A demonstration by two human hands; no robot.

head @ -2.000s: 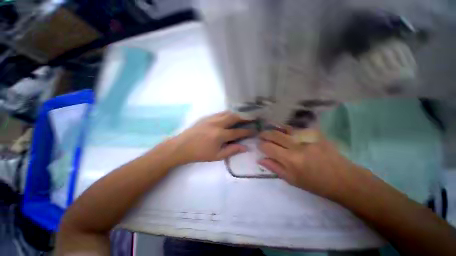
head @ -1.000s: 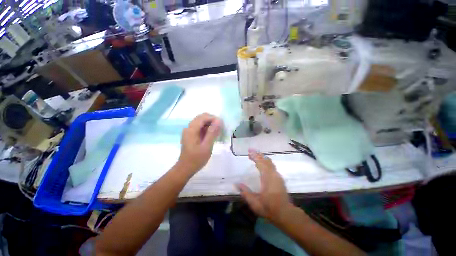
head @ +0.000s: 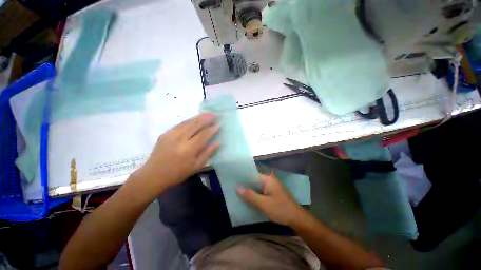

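Observation:
A pale mint-green fabric strip (head: 230, 153) runs from the table's front edge down over the lap. My left hand (head: 182, 147) lies on its upper left edge, at the table edge. My right hand (head: 271, 199) grips its right side lower down, over the lap. Another green piece (head: 295, 187) lies beneath, sticking out to the right. The sewing machine's presser foot (head: 229, 59) stands above the metal needle plate (head: 213, 70), beyond the strip's upper end. Nothing green lies under the foot.
Green strips (head: 105, 89) lie at the table's left. A blue basket (head: 45, 142) holds green and white pieces. A green stack (head: 340, 63) drapes right of the needle, over black-handled scissors (head: 389, 107). More green pieces (head: 384, 203) hang below the table at right.
The view has tilted down. Both hands have come back from the machine area to the front edge and lap, and now hold a green strip; the right hand was empty one second ago.

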